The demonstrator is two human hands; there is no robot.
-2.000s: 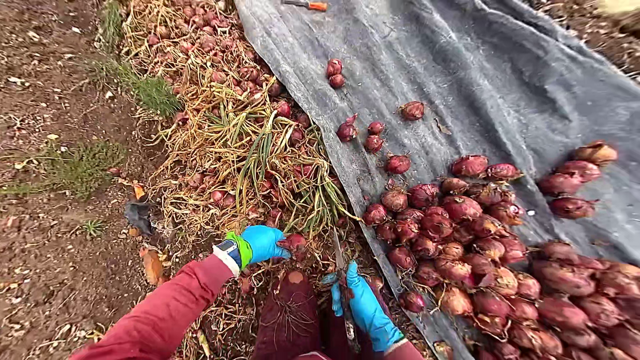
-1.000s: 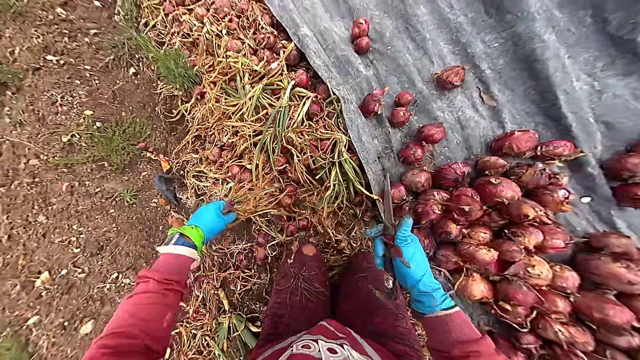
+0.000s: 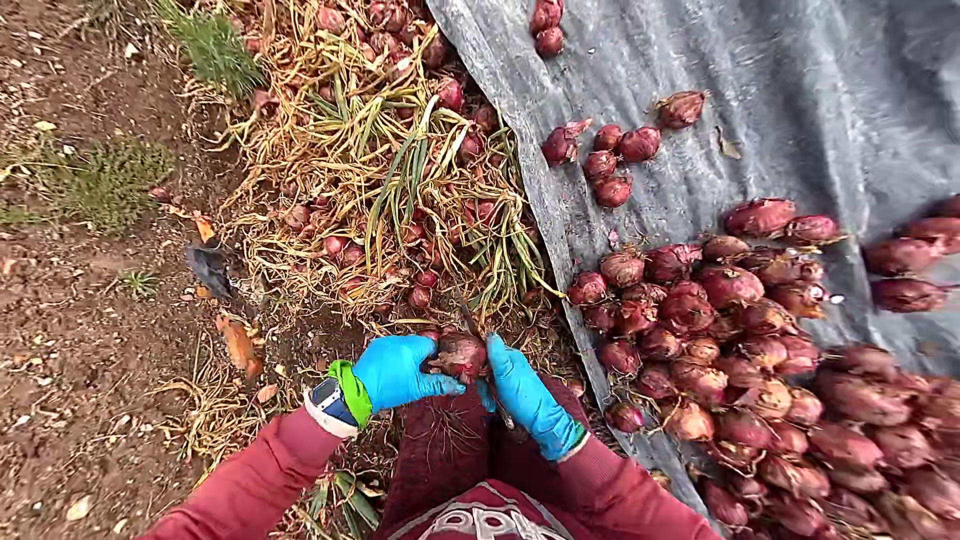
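Note:
My left hand (image 3: pixel 401 375), in a blue glove, grips a red onion (image 3: pixel 459 355) in front of my knees. Close against the onion's right side, my right hand (image 3: pixel 529 397), also gloved in blue, holds a bladed cutting tool (image 3: pixel 470 319); its narrow dark blade points up beside the onion. The fingers hide most of its handle, so its exact kind is unclear. Beyond my hands lie onions with dry and green tops (image 3: pixel 405 172). To the right, a heap of topped red onions (image 3: pixel 720 330) rests on a grey sheet (image 3: pixel 780 97).
Bare soil (image 3: pixel 90 322) with small weeds (image 3: pixel 112 180) is on the left, with a dark scrap (image 3: pixel 208 268) and an orange-brown piece (image 3: pixel 238 345) on it. Several loose onions (image 3: pixel 613 190) lie along the sheet's near edge. Cut leaves (image 3: pixel 352 499) lie beside my legs.
My left hand has moved right, to the front of my knees, and now holds an onion. My right hand with the cutting tool has come in against it; one second ago the hands were apart.

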